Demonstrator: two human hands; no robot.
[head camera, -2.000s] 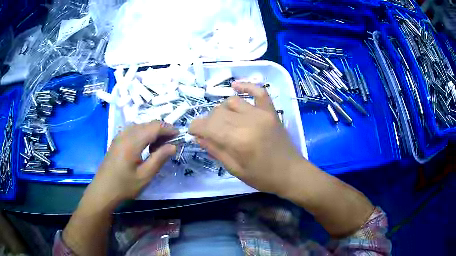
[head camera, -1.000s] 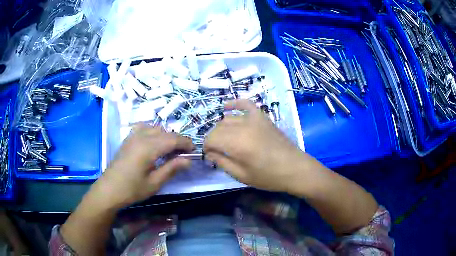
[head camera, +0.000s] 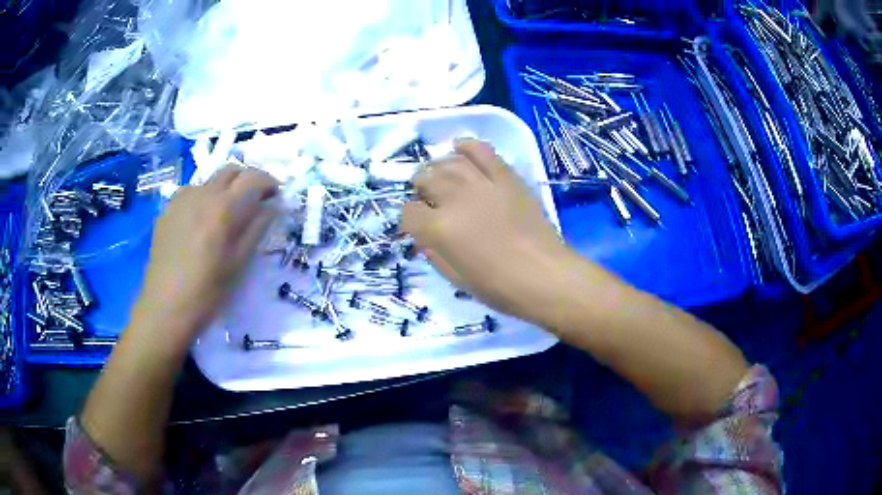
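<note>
The white tray (head camera: 387, 360) lies directly in front of me. Thin rods with dark heads (head camera: 375, 305) lie loose in its near half and middle. White plastic sleeves (head camera: 312, 215) lie in its middle and far side. My left hand (head camera: 215, 227) is blurred over the tray's left side, among the white sleeves; its fingertips are unclear and I cannot tell if it holds anything. My right hand (head camera: 474, 218) is over the tray's right side with bent fingers at the pile; what lies under its fingers is hidden.
A second white tray (head camera: 290, 58) glares at the far edge. The left blue tray (head camera: 116, 290) holds short metal tubes, with a clear plastic bag (head camera: 106, 126) over it. The right blue tray (head camera: 667, 261) holds slim assembled units (head camera: 609, 135). Further blue trays with silver parts stand far right.
My hands were close together over the tray's near middle. They have moved apart and away from me, the left one to the left. The rods in the near half are now uncovered.
</note>
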